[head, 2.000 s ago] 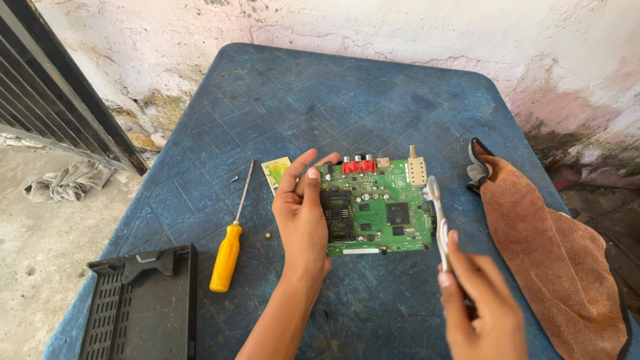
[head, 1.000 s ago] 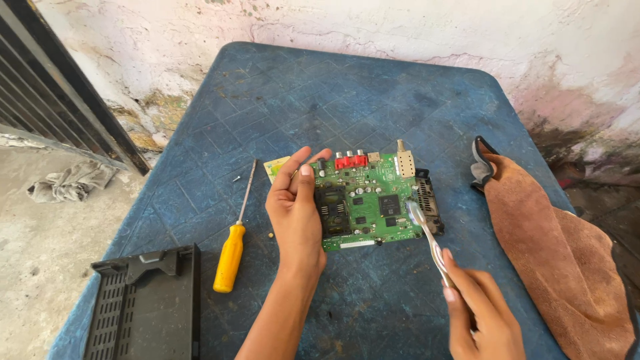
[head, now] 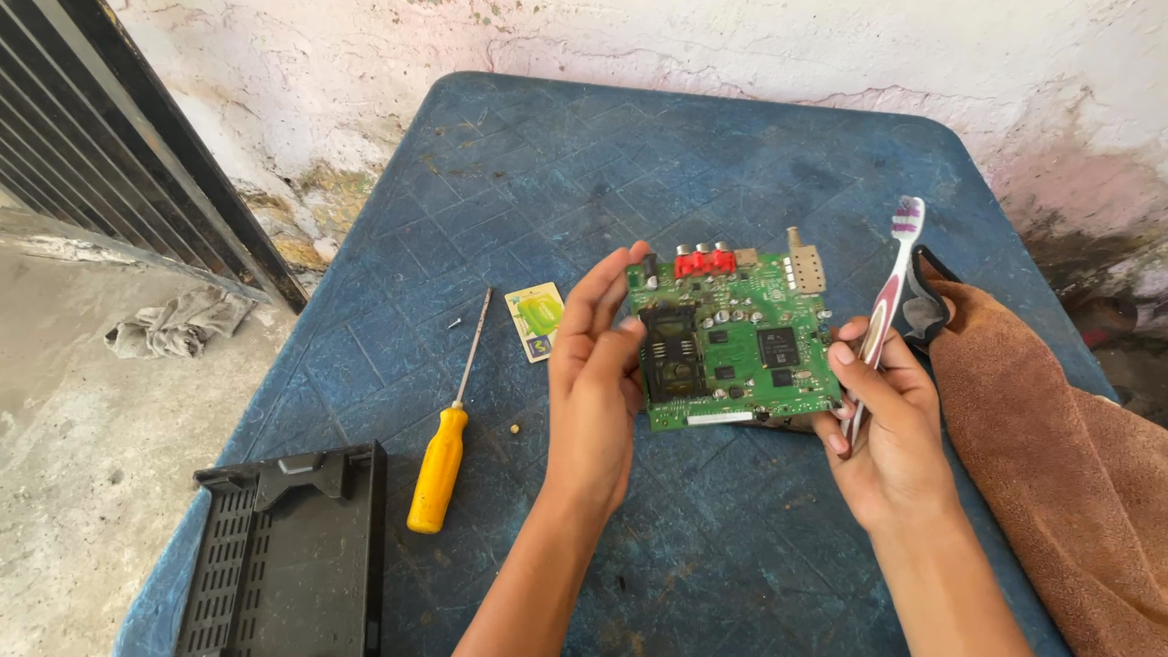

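Note:
Between my two hands is a green printed circuit board (head: 748,365) with red RCA jacks (head: 704,263), a metal tuner can (head: 806,268) and a black card-reader slot (head: 673,354). My left hand (head: 593,374) grips its left edge, thumb on top. My right hand (head: 890,411) touches the lower right edge and also holds a toothbrush (head: 890,306), its bristle head pointing up and away from the board. A dark part shows partly beneath the board's lower right edge; what it is cannot be told.
On the blue plastic table (head: 566,164) lie a yellow-handled screwdriver (head: 440,470), a small screw (head: 456,322), a printed card (head: 537,319) and a black vented plastic casing (head: 292,566). A brown cloth (head: 1040,438) with a black item (head: 923,297) lies at the right. A pinkish wall stands behind.
The toothbrush has left the board's surface and now stands with its bristles up in my right hand. That hand has moved to the board's right edge. My left hand keeps its hold.

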